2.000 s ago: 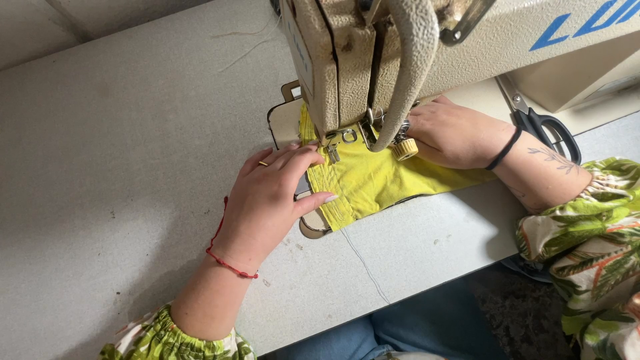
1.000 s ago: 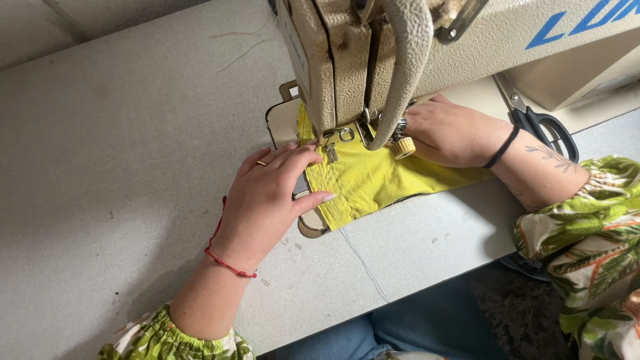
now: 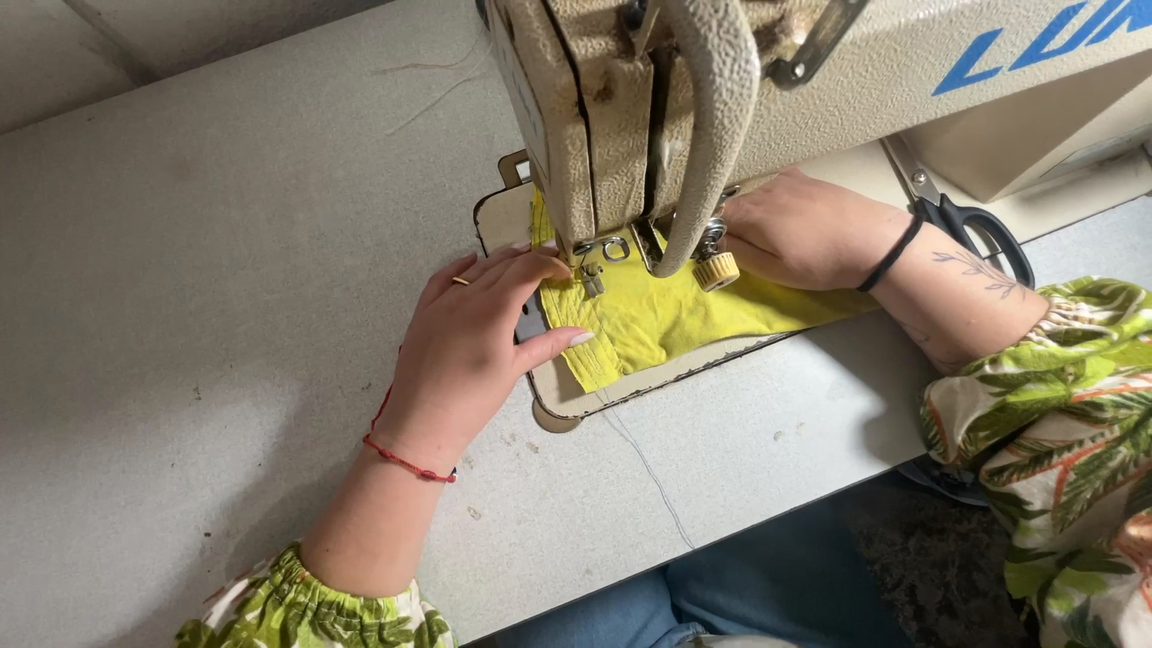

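Yellow fabric (image 3: 666, 315) with stitched rows along its left edge lies beneath the presser foot (image 3: 592, 280) of a beige sewing machine (image 3: 621, 117). My left hand (image 3: 477, 333) rests at that stitched edge, fingertips beside the foot and thumb on the cloth; whether it pinches the cloth I cannot tell. My right hand (image 3: 801, 229) lies on the fabric right of the tension knob (image 3: 716, 271), its fingertips partly hidden behind the machine. Pale thread (image 3: 652, 472) trails from the cloth's lower edge towards the table's front edge.
Black-handled scissors (image 3: 976, 225) lie beside my right wrist, under the machine's arm. Loose threads (image 3: 436, 85) are on the grey table (image 3: 225, 225) at the upper left. The machine head overhangs the cloth, and a wall (image 3: 54, 54) borders the table's far side.
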